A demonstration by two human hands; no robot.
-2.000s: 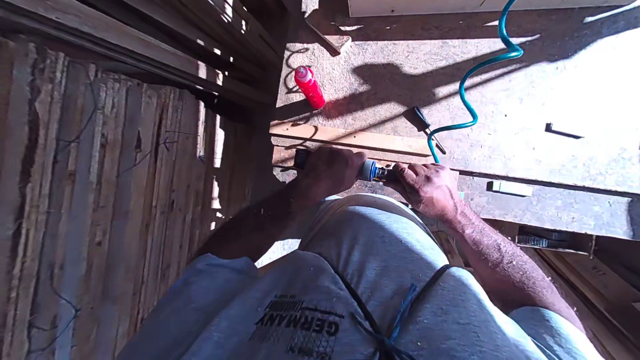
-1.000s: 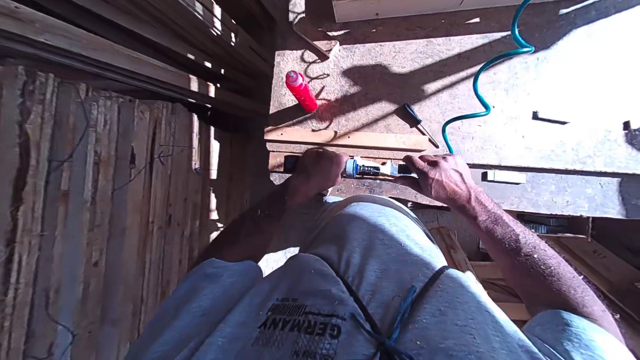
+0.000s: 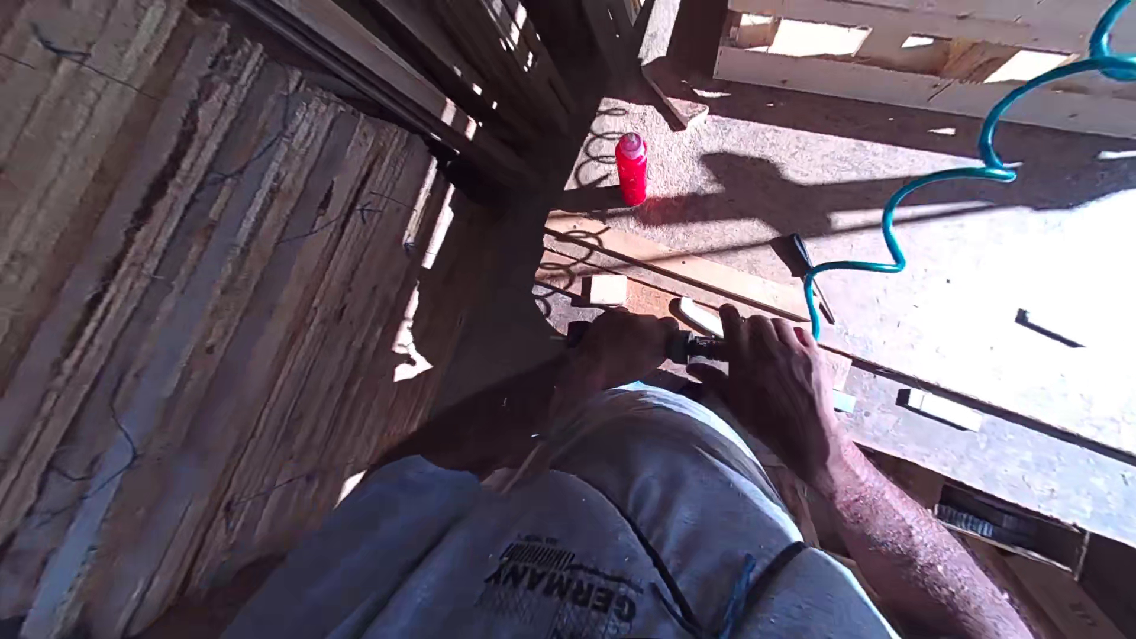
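Note:
My left hand [image 3: 621, 346] is closed around a dark tool [image 3: 694, 347] with a cylindrical body, held crosswise in front of my belly at the bench edge. My right hand [image 3: 774, 377] lies over the tool's other end, fingers partly spread; what its palm grips is hidden. A teal coiled air hose [image 3: 896, 226] runs down to just behind the right fingers; whether it joins the tool is hidden. Just beyond the hands lie a small wood block [image 3: 605, 290], a pale rounded piece [image 3: 699, 316] and long wooden strips [image 3: 683, 262]. A dark-handled tool [image 3: 803, 257] lies beside the hose.
A red bottle [image 3: 632, 169] stands on the workbench [image 3: 932, 302]. A pale block [image 3: 941, 408] lies near the right edge, above an open compartment [image 3: 1003, 524] with metal pieces. Stacked boards [image 3: 204, 293] fill the left side. A wooden frame [image 3: 843, 80] stands at the back.
The view has turned noticeably. The held tool, level between both hands before, is now more covered by my right hand, whose fingers have spread. The small wood block beyond my left hand now shows.

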